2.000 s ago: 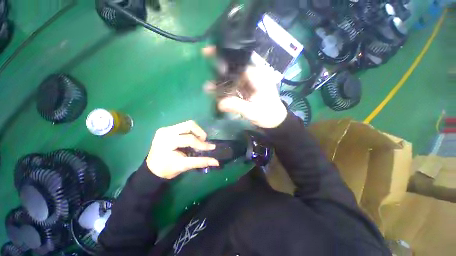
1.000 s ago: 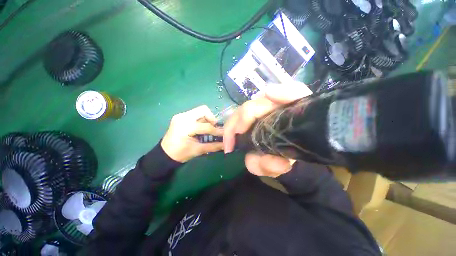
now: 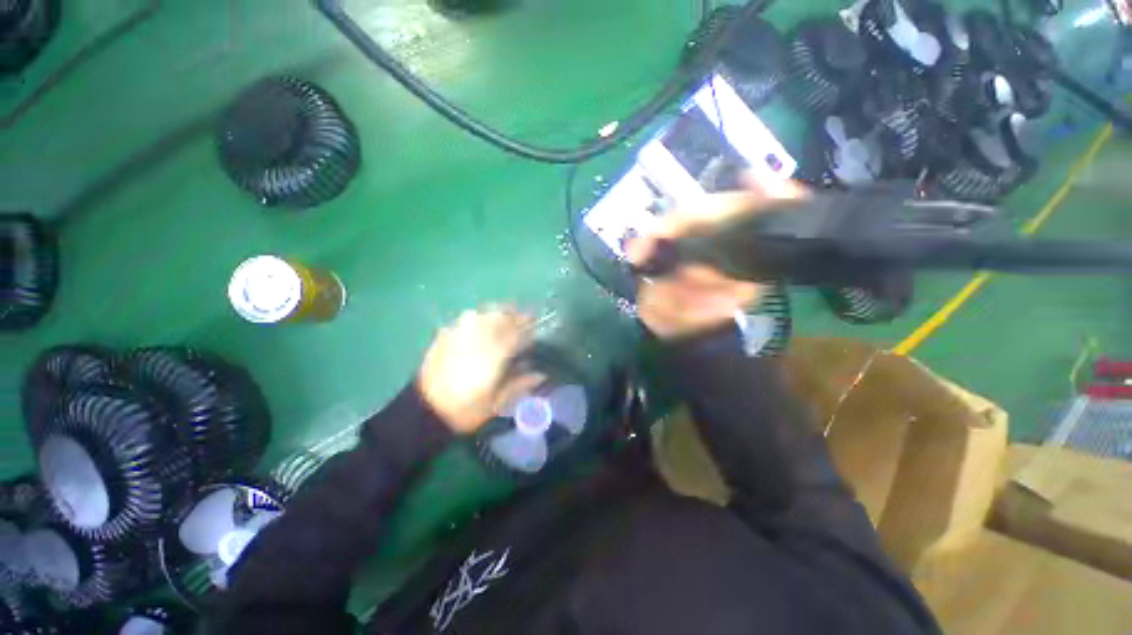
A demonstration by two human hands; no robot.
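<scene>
A black fan (image 3: 535,417) with pale grey blades faces up just in front of my body. My left hand (image 3: 467,368) is blurred at the fan's upper left edge, its fingers around the rim. My right hand (image 3: 698,275) is closed around the black power screwdriver (image 3: 857,236), which points left and stretches blurred to the right edge of the picture. The screwdriver is above and to the right of the fan, apart from it. Its tip is not clear.
A white-topped screw feeder (image 3: 683,161) stands beyond my right hand. A yellow can (image 3: 288,290) stands at left. Piled fans lie at lower left (image 3: 137,434) and upper right (image 3: 857,99). A black hose (image 3: 497,139) curves across the green surface (image 3: 422,248). An open carton (image 3: 912,434) is at right.
The screwdriver has moved up and away from my left hand, with my right hand still on it. The fan's blades now show facing up beside my left hand.
</scene>
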